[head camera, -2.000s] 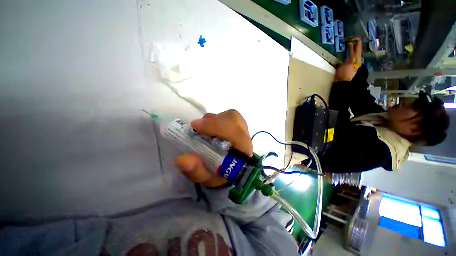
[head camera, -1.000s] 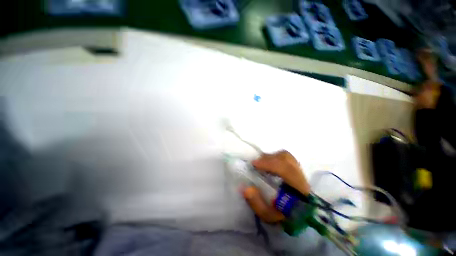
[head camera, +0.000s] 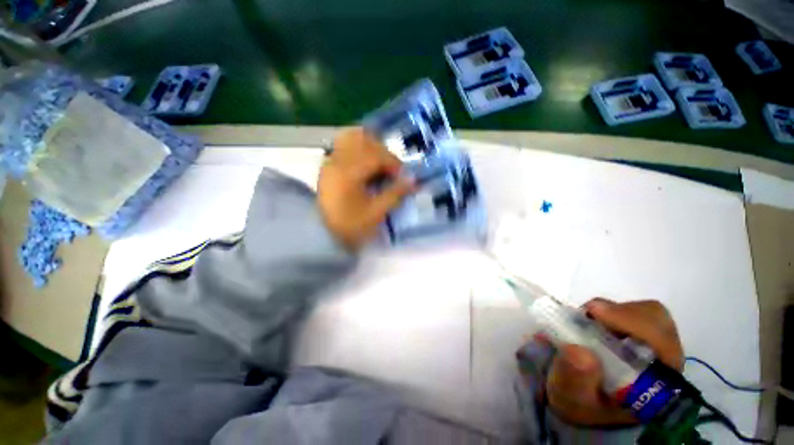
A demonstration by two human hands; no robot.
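My left hand [head camera: 359, 187] holds a pair of light-blue housings [head camera: 435, 204] side by side over the white sheet, near the belt's edge. The housings are blurred, with black and white areas inside. My right hand [head camera: 609, 361] is closed around the glue syringe [head camera: 579, 335], a whitish tube with a blue band and a dark-green rear fitting. Its pale-green needle points up and left toward the housings, a little apart from them. Whitish tissue lies near the needle tip, washed out by glare.
The green belt [head camera: 348, 43] runs across the back with several housing pairs [head camera: 496, 74]. A bag of light-blue parts [head camera: 104, 161] lies at the left, with loose parts beside it. A blue scrap [head camera: 546, 207] lies on the white sheet [head camera: 679, 235]. A dark cable trails at the right.
The view has swung left and levelled, bringing the bag into sight. My left hand has come into view holding the housings. My right hand still holds the syringe, now lower right in the picture.
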